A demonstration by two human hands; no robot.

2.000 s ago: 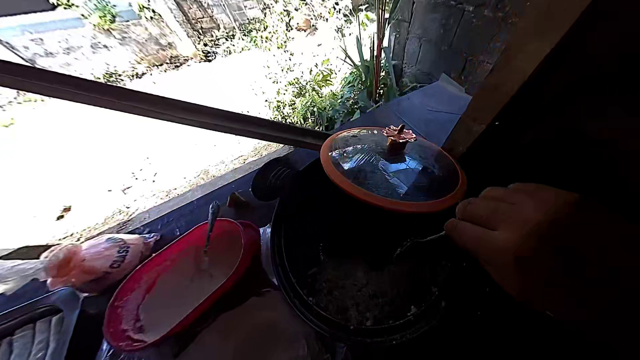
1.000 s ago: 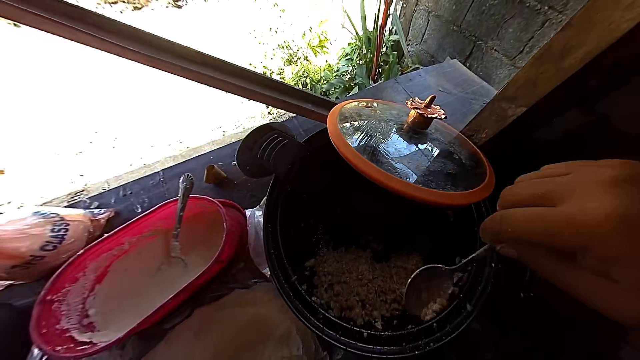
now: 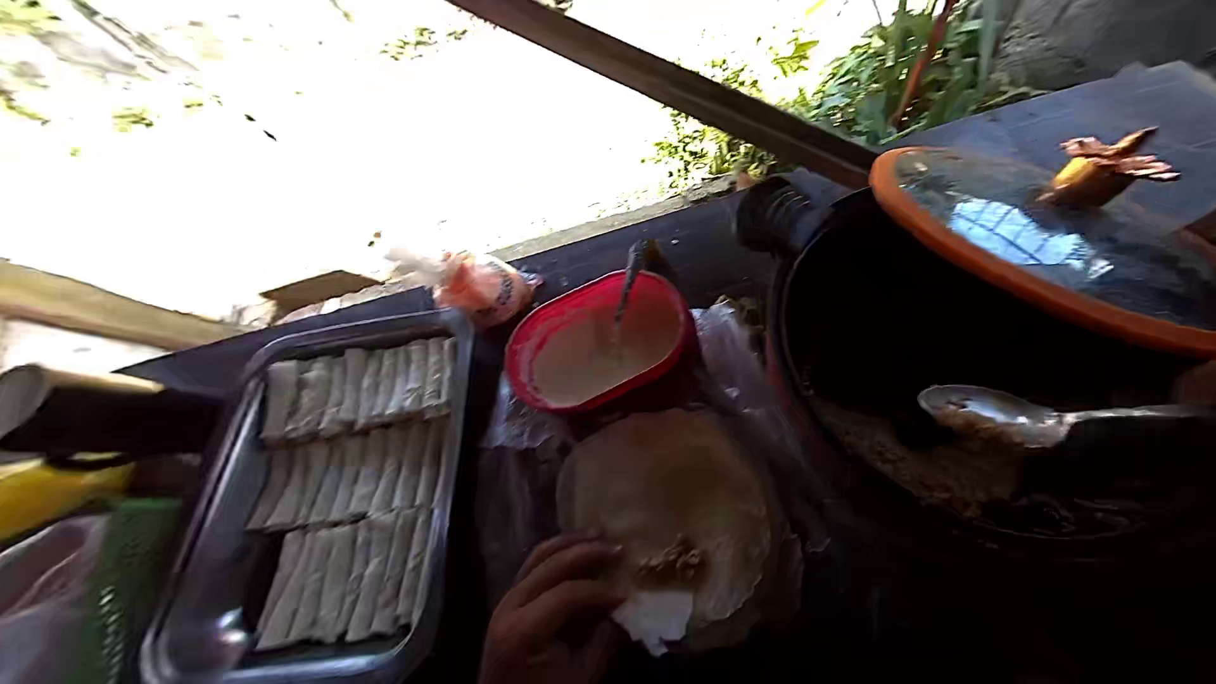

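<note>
My left hand point(image 3: 556, 608) is at the near edge of a stack of round thin wrappers point(image 3: 665, 475), its fingers bent beside a lifted pale flap. Ground filling point(image 3: 673, 562) lies on the top wrapper. At the right edge, only a dark bit of my right hand point(image 3: 1195, 385) shows, at the handle end of a metal spoon point(image 3: 997, 413). The spoon's bowl rests over ground filling in a dark pot point(image 3: 807, 313). An orange-rimmed glass lid point(image 3: 1007, 223) sits tilted on the pot. A red tub point(image 3: 518, 356) holds pale paste and a utensil point(image 3: 629, 280).
A metal tray point(image 3: 451, 408) with several rows of rolled wrappers stands at the left. Behind it lies a plastic bag point(image 3: 484, 285) with orange print. A green box point(image 3: 138, 579) and a dark cylinder point(image 3: 104, 408) are at far left. A slanted bar point(image 3: 665, 81) crosses behind.
The view has swung left, bringing the tray and wrappers into sight. My left hand now shows at the wrappers. The spoon is still over the pot.
</note>
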